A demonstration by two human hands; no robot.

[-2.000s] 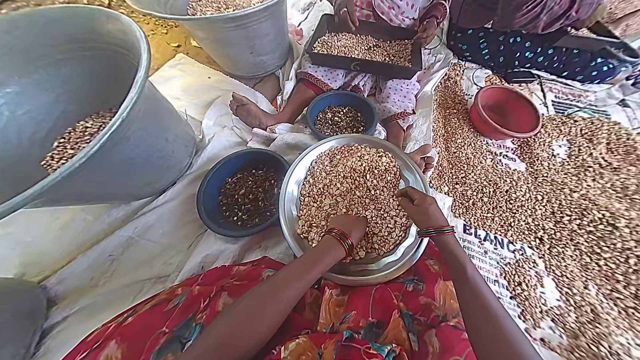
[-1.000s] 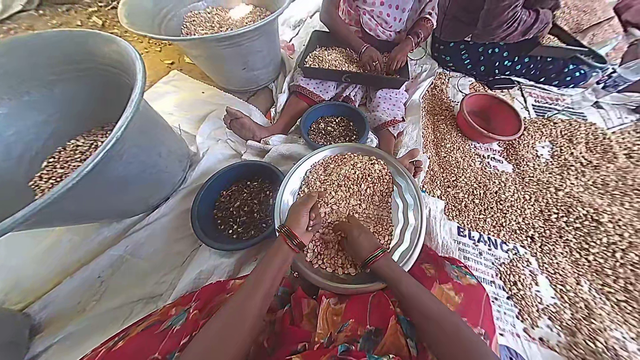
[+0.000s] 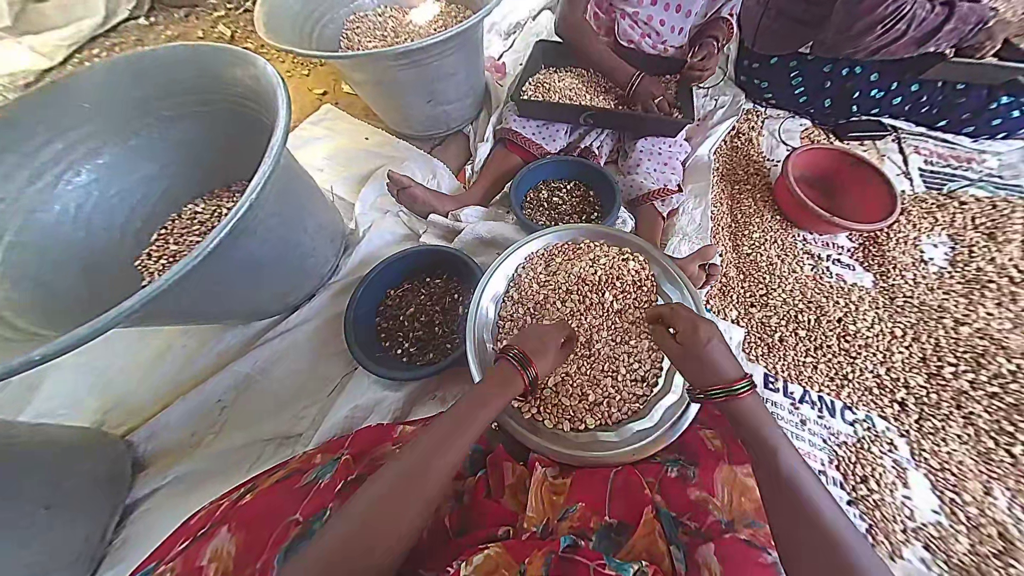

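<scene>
A round metal plate (image 3: pixel 676 420) with a fluted rim rests on my lap, heaped with light brown seeds or nuts (image 3: pixel 596 320). My left hand (image 3: pixel 546 346) lies on the left part of the heap, its fingers curled down; whether they pinch anything is hidden. Over the right edge of the heap is my right hand (image 3: pixel 692 344), thumb and fingertips close together, too small to tell if a piece is between them. Just left of the plate stands a blue bowl (image 3: pixel 360 320) of darker bits. Beyond the plate is another blue bowl (image 3: pixel 524 180) with similar contents.
Large metal tubs (image 3: pixel 308 232) stand at the left and back (image 3: pixel 448 88). Facing me, a person sits with a black tray (image 3: pixel 592 116) of pieces. Another person sits at upper right. A red bowl (image 3: pixel 840 188) rests on pieces spread over printed sacks (image 3: pixel 808 416) at right.
My hands were close together over the heap one second ago; now they are farther apart, the right one at the heap's right edge. The facing person's hands have moved at the black tray.
</scene>
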